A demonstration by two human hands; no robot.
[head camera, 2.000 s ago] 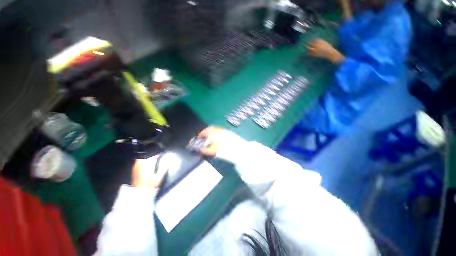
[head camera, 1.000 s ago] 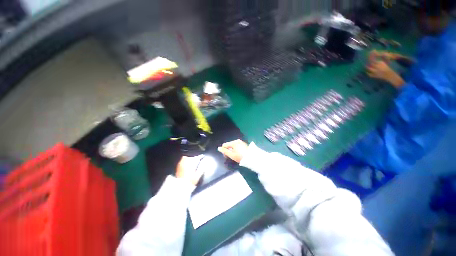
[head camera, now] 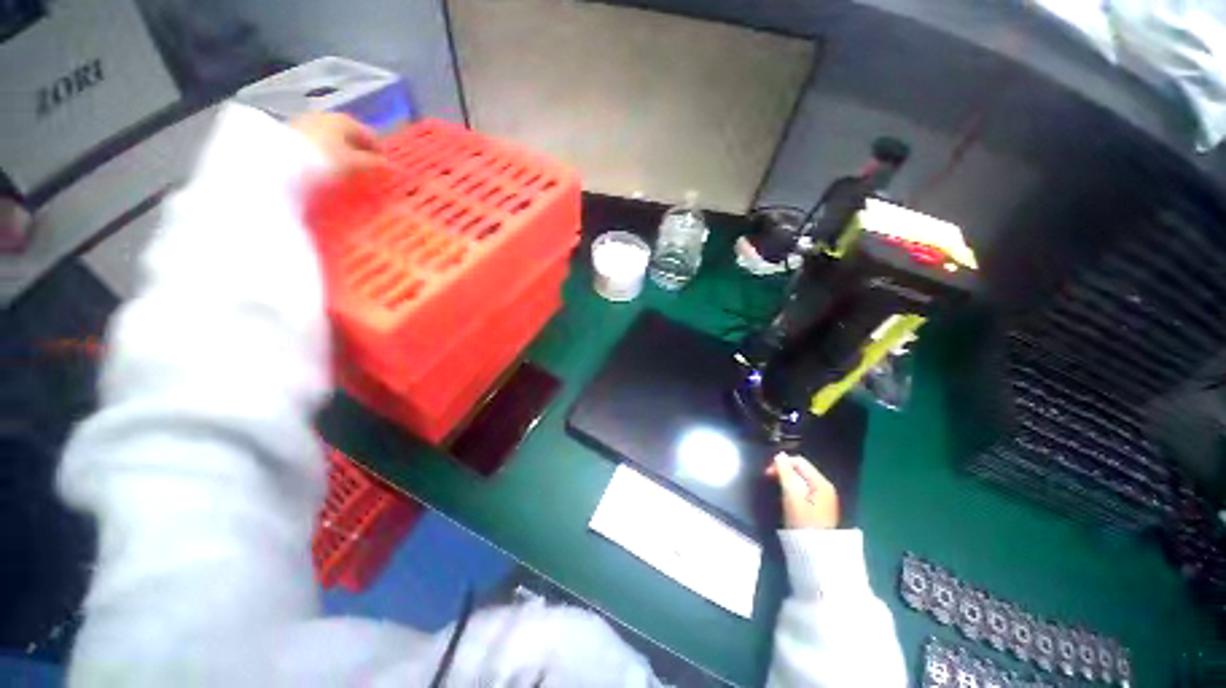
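Note:
My left hand (head camera: pixel 343 141) is at the far left edge of the tall slotted red tray stack (head camera: pixel 451 229); the fingers are blurred and I cannot tell what they hold. My right hand (head camera: pixel 803 491) is over the right part of the black mat (head camera: pixel 645 383), beside the lens end of the black microscope (head camera: pixel 861 309), with fingertips close together; any small thing in them is too small to tell. The microscope's light makes a bright spot on the mat. A white printed paper sheet (head camera: pixel 679 540) lies at the mat's front edge.
A white-filled cup (head camera: pixel 620 266) and clear bottle (head camera: pixel 679 242) stand behind the mat. A dark phone-like slab (head camera: pixel 507 419) lies beside the stack; another red tray (head camera: pixel 360 524) is lower down. Two module rows (head camera: pixel 1015 629) lie at front right, with black component trays (head camera: pixel 1089 417) behind.
The view has turned left. My left hand has left the lit spot on the mat and reached the red tray stack. My right hand stays near the microscope. The coworker is out of view.

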